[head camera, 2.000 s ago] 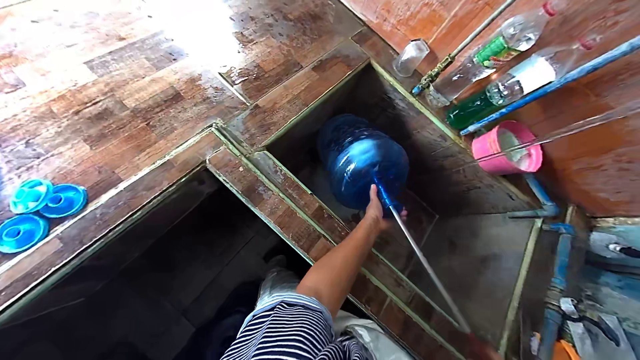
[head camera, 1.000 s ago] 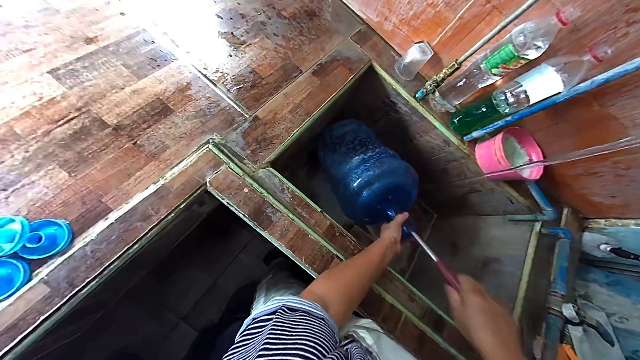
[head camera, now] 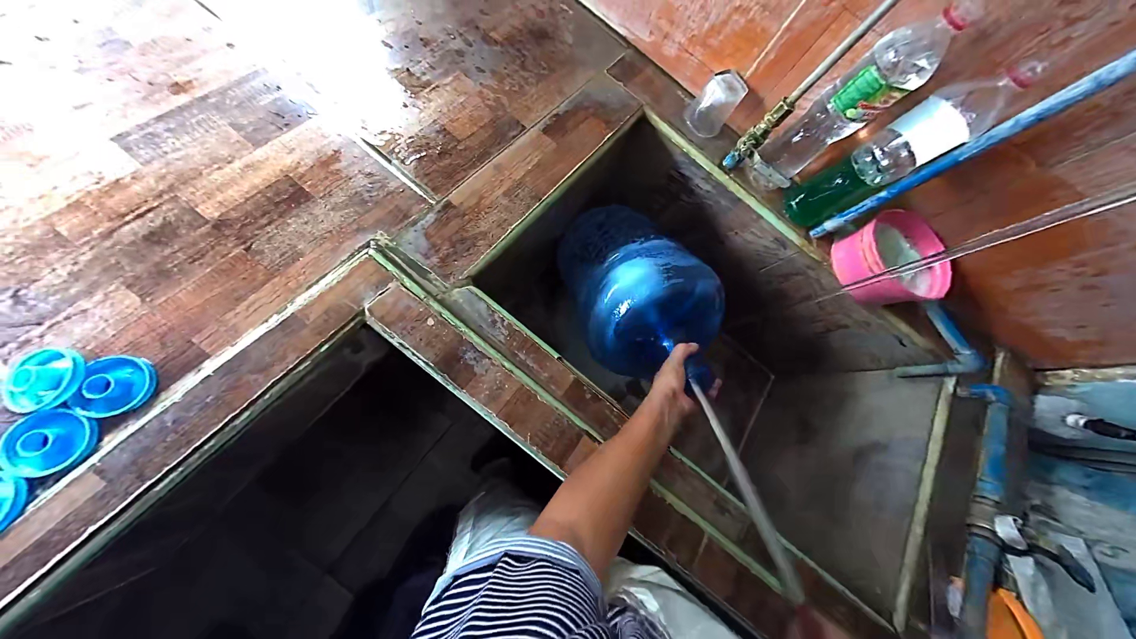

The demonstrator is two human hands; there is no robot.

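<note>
A large blue plastic water jug lies tilted in a tiled basin, its neck toward me. My left hand grips the jug by its neck. A thin metal rod enters the jug's mouth; its reddish handle end is blurred at the bottom edge. My right hand is at most a blur at that end, so its grip cannot be made out.
Blue plastic caps sit on the wood-patterned tiled ledge at left. Along the right wall are a clear cup, two plastic bottles, a pink bucket and blue pipes. The basin's raised rim runs beside me.
The rod's handle and my right hand, visible a second ago, have moved down toward the bottom edge, away from the jug. My left hand stays at the neck.
</note>
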